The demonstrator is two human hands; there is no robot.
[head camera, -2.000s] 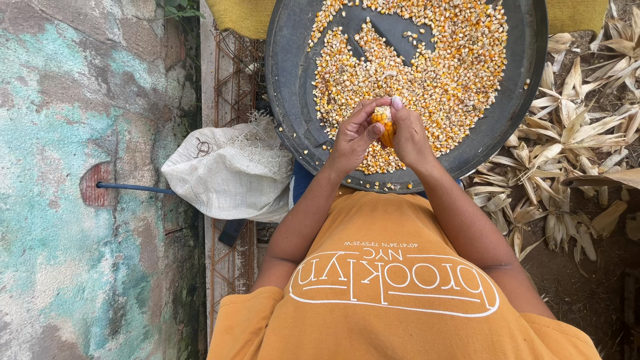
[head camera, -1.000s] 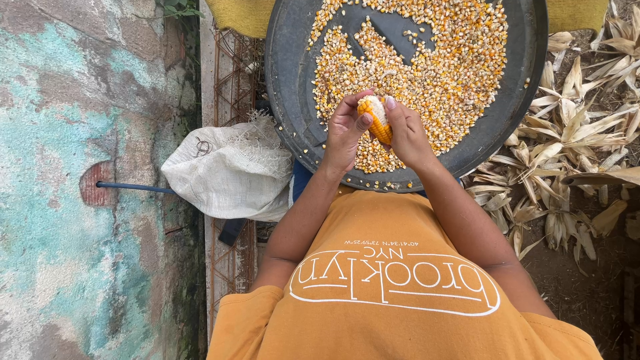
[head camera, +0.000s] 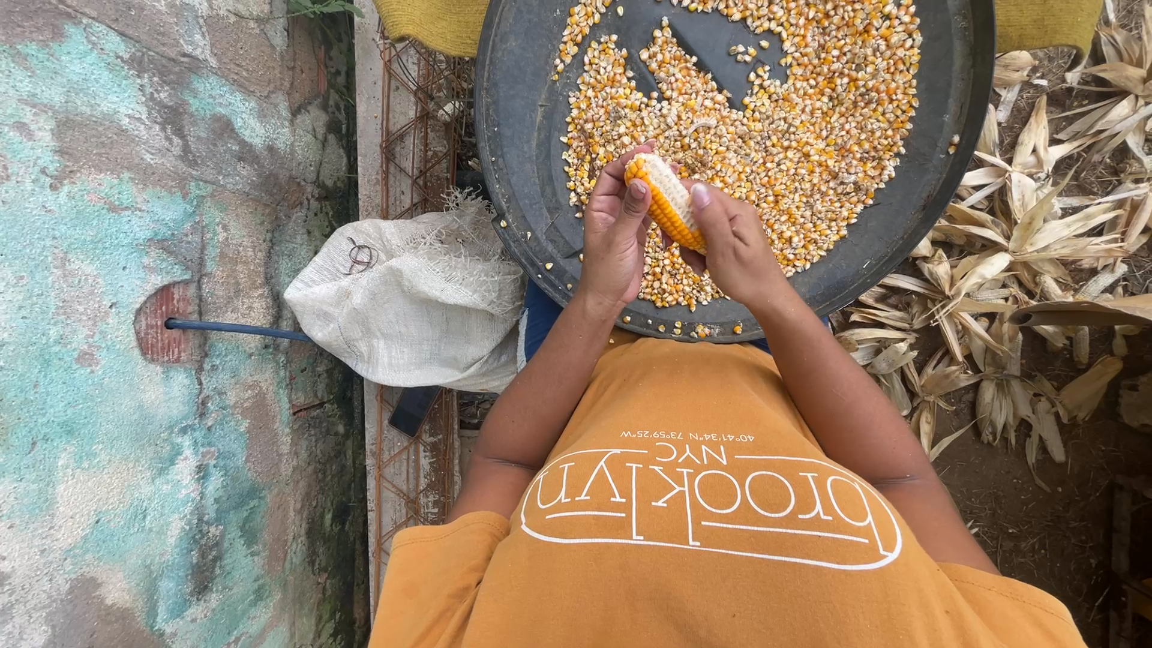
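Note:
My left hand [head camera: 619, 238] grips the upper left end of a partly shelled corn cob [head camera: 668, 200], its thumb on the near side. On the cob's lower right end my right hand [head camera: 736, 241] is closed, with the thumb pressed against the pale bared strip. Yellow-orange kernels still cover the cob's lower left side. Both hands are over the near part of a round black tray [head camera: 940, 193], which rests at my lap. Loose corn kernels [head camera: 810, 153] lie spread in the tray, and a few sit along its near rim.
A white woven sack [head camera: 414, 301] stands left of the tray, beside a rusty steel lattice [head camera: 409, 135] and a weathered wall [head camera: 108, 432]. A dark flat object [head camera: 415, 410] lies below the sack. Dry corn husks [head camera: 1035, 216] cover the ground at right. Yellow cloth [head camera: 1048, 22] shows behind the tray.
The cob, mostly hidden between my fingers two seconds ago, now shows lengthwise, tilted, with a long bare strip facing up. My right hand has moved lower along it.

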